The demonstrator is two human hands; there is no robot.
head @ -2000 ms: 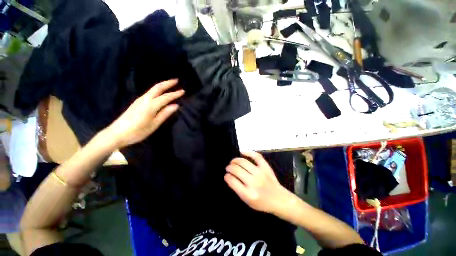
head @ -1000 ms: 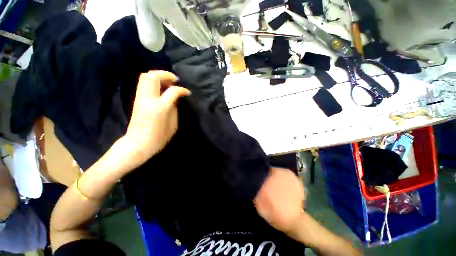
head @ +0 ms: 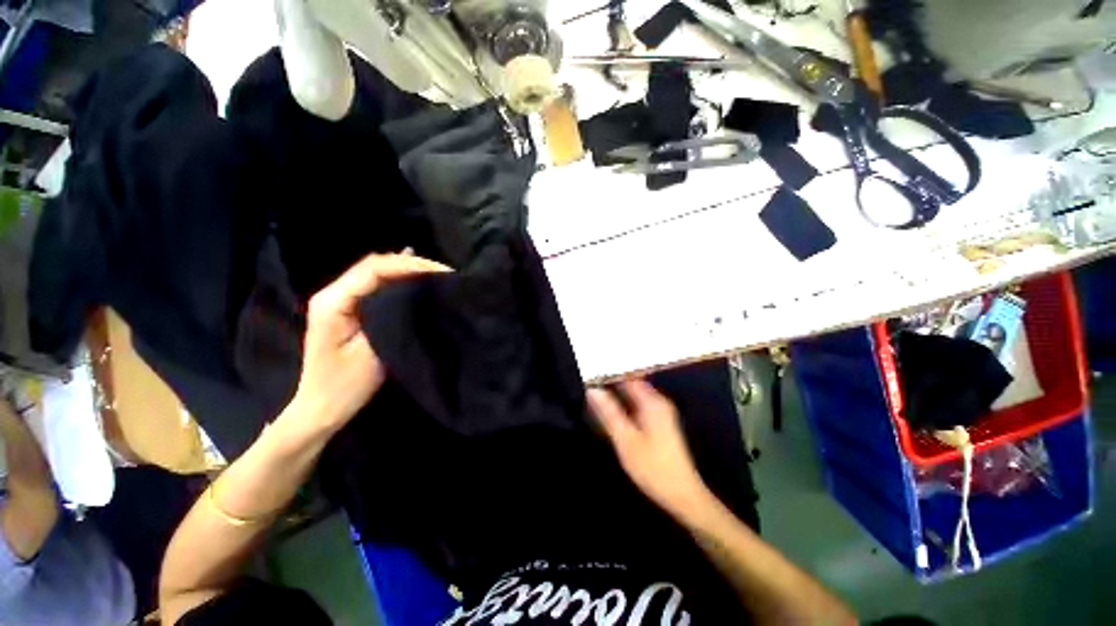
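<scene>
The black garment [head: 465,330] lies under the pale sewing machine head [head: 410,49] and hangs over the table's front edge onto my lap. My left hand [head: 355,330] grips a fold of the garment, thumb and fingers around the cloth, part of the fingers hidden by it. My right hand [head: 643,434] is blurred at the table's front edge, beside the garment, its fingers apart with nothing seen in them. A tan block [head: 562,131] stands right of the needle area.
Large shears [head: 900,184], a silver clip-like tool [head: 698,152] and black fabric pieces [head: 797,224] lie on the table at right. A red basket [head: 1077,367] sits on a blue bin [head: 857,452] below right. Another person's arm [head: 27,489] shows at the left edge.
My left hand has moved down and taken hold of a fold. My right hand was at the cloth's lower right part; it has let go and moved up to the table edge.
</scene>
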